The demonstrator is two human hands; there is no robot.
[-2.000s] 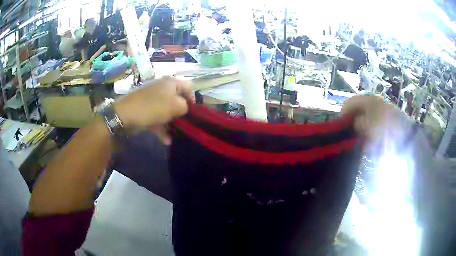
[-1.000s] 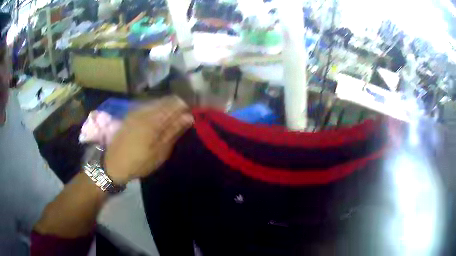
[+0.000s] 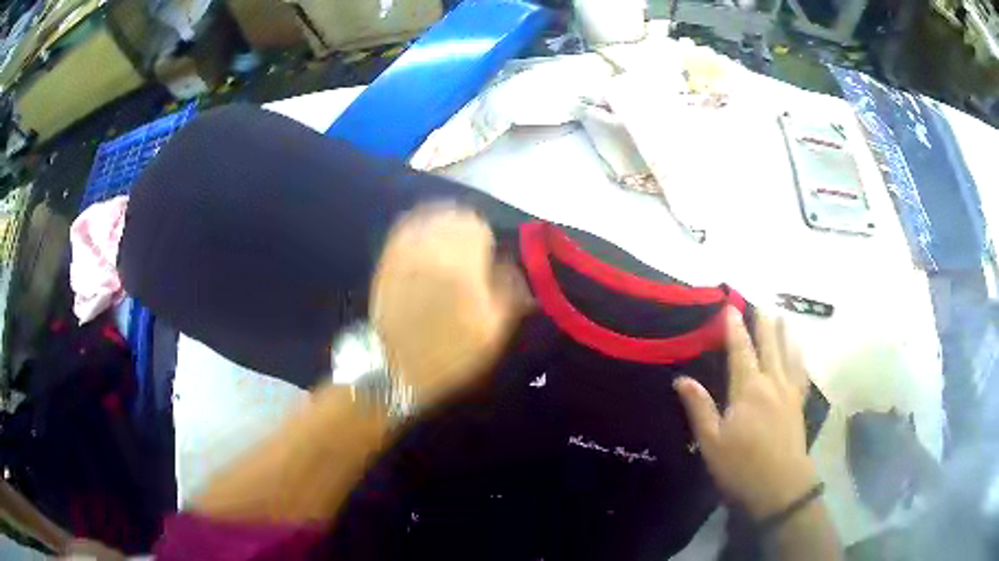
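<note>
The dark knit top (image 3: 592, 416) lies over the dark padded board (image 3: 252, 219), its red neckband (image 3: 624, 342) forming an oval. Small white motifs and a line of script show on its chest. My left hand (image 3: 438, 307), blurred and wearing a metal watch, is at the left shoulder beside the neckband; its fingertips are unclear, so its grip cannot be told. My right hand (image 3: 756, 427), with a dark wristband, lies flat with fingers spread on the right shoulder, fingertips at the neckband's right end.
A metal iron rest (image 3: 829, 175) and dark thread snips (image 3: 805, 305) lie on the white table (image 3: 893, 318). A blue padded piece (image 3: 438, 77) and white scraps (image 3: 526, 99) are behind the board. A pink cloth (image 3: 99, 258) and blue crate (image 3: 137, 153) are left. A dark blurred object (image 3: 880, 455) is lower right.
The top was held up by its neckline; it now lies on the board. My right hand has let go and lies spread on it. The view has tilted down to the table.
</note>
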